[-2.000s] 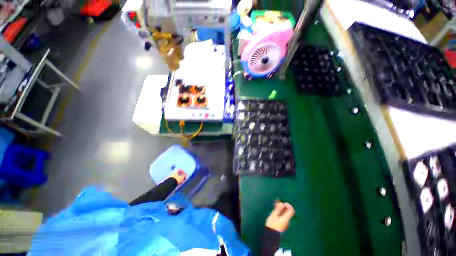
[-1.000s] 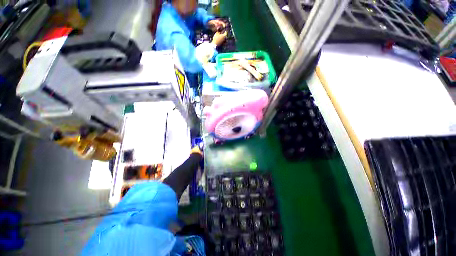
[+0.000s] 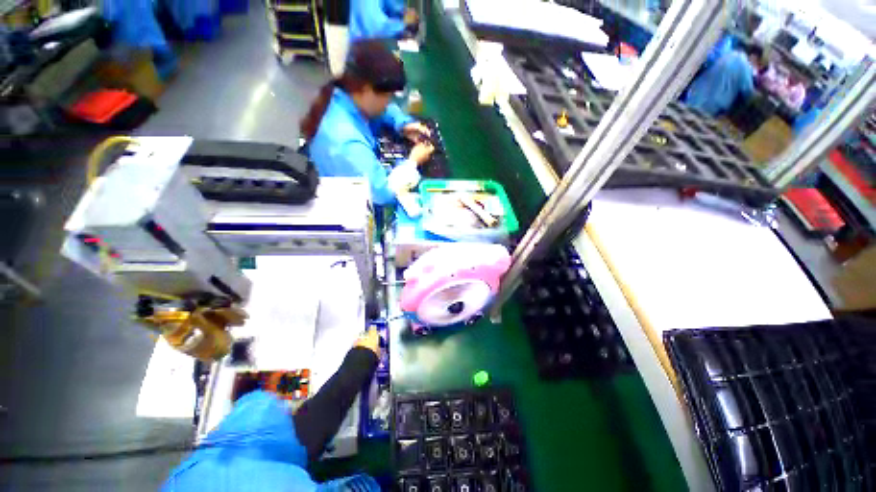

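Note:
My left hand (image 3: pixel 368 338) reaches forward in a dark cuff and blue sleeve. It is small and blurred at the edge of a narrow blue bin (image 3: pixel 378 408) between the machine and the green bench; its fingers and anything in them cannot be made out. My right hand is not in view. The bench-top machine (image 3: pixel 288 226) has a brass-coloured head (image 3: pixel 197 329) over a white bed with orange and black fixtures (image 3: pixel 274 384). A black tray (image 3: pixel 461 447) with rows of pockets holding round parts lies on the bench, cut off by the bottom edge.
A pink fan (image 3: pixel 453 288) and a green-rimmed basket (image 3: pixel 509 216) stand ahead. A slanted metal post (image 3: pixel 605 144) rises to the right. More black trays (image 3: pixel 768 394) lie on the right shelf. A person in blue (image 3: pixel 341 144) works further along the bench.
The view has shifted forward along the bench. My left hand has moved from the light-blue container to the narrow bin beside the machine. My right hand, seen earlier over the bench, has left the picture.

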